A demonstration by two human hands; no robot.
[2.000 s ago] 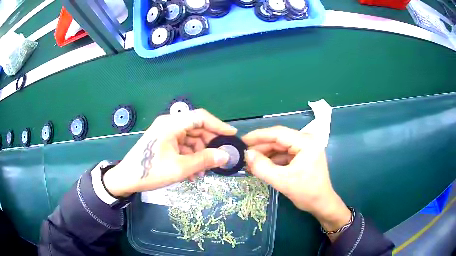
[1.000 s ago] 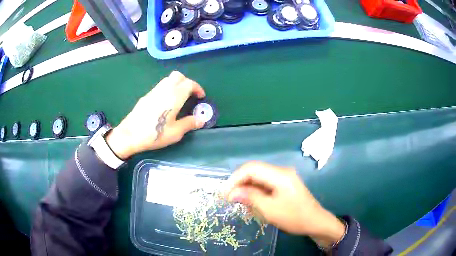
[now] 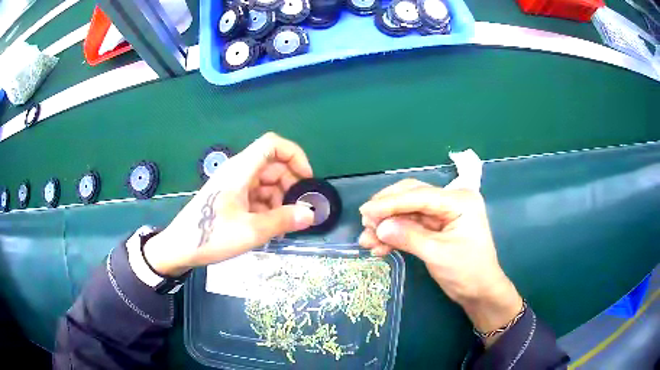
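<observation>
My left hand (image 3: 242,202) holds a black wheel with a pale grey hub (image 3: 323,205) above the back edge of the clear tub, thumb on the hub. My right hand (image 3: 434,231) is just right of the wheel, not touching it, with thumb and fingertips pinched together; whether a small piece is between them cannot be made out. The clear plastic tub (image 3: 206,334) lies below the hands with a loose heap of small silver and yellowish metal pieces (image 3: 304,307). A white paper label (image 3: 223,278) shows at its upper left.
A row of wheels (image 3: 143,179) stands along the belt edge at left. A blue bin (image 3: 340,56) of wheels lies across the green belt (image 3: 405,108). A grey post (image 3: 148,36) rises at upper left. White scrap (image 3: 467,170) lies behind my right hand. Red bins (image 3: 561,9) are at the far sides.
A second ago my left hand was at a wheel on the belt edge and my right hand was over the tub. Now both are raised close together, with a wheel in my left hand.
</observation>
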